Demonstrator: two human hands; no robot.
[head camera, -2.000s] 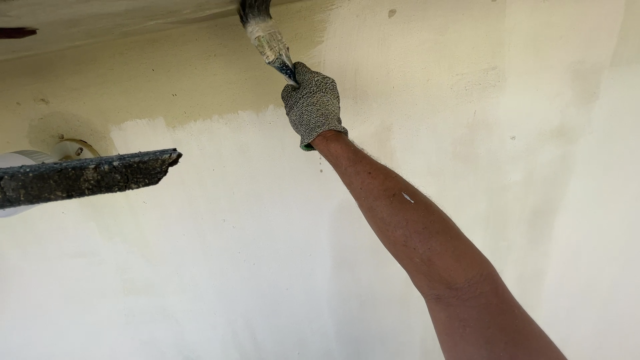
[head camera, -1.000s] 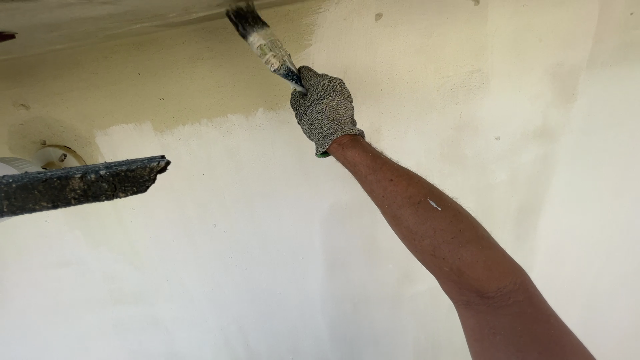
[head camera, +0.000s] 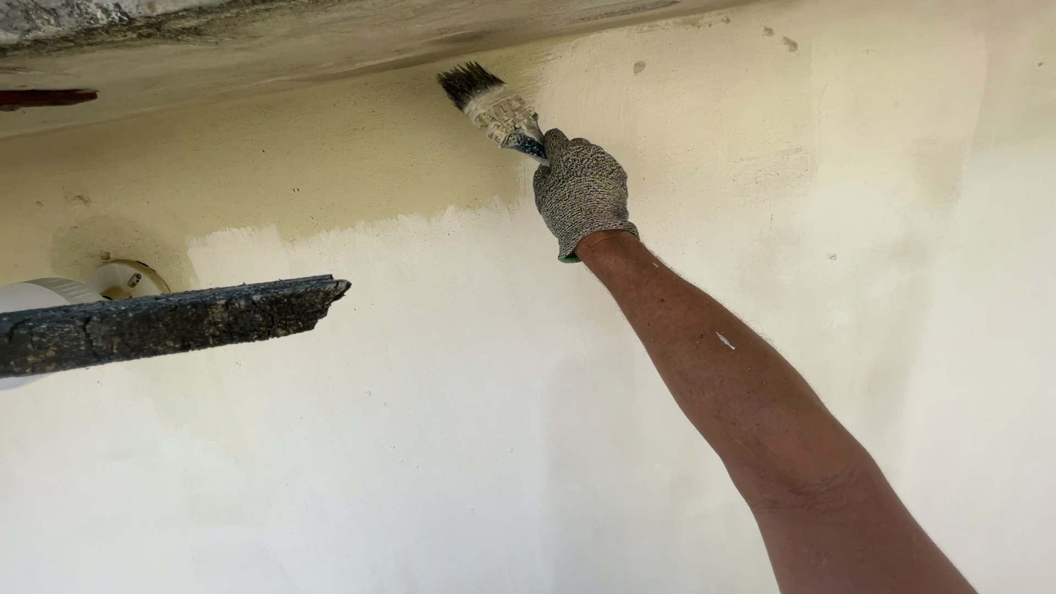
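Observation:
My right hand (head camera: 582, 190), in a speckled grey knitted glove, grips a paintbrush (head camera: 503, 115) by its handle. The brush points up and to the left, with dark bristles and a ferrule crusted with pale paint. Its tip lies over the darker yellowish band of the wall (head camera: 371, 429), just below the ceiling edge; whether the bristles touch the wall I cannot tell. Below that band the wall is coated in whitish paint with a ragged upper border. A small white paint mark shows on my forearm. My left hand is out of view.
A dark, rough beam with a broken end (head camera: 173, 326) juts in from the left. Behind it are a round wall fitting (head camera: 128, 280) and part of a white ribbed object (head camera: 37, 293). The stained ceiling (head camera: 272, 49) slopes across the top, with a dark red piece (head camera: 45, 99) at upper left.
The brush, still in my right hand, has swung so that its bristles sit lower, away from the ceiling edge. The view has tilted up slightly, showing more ceiling.

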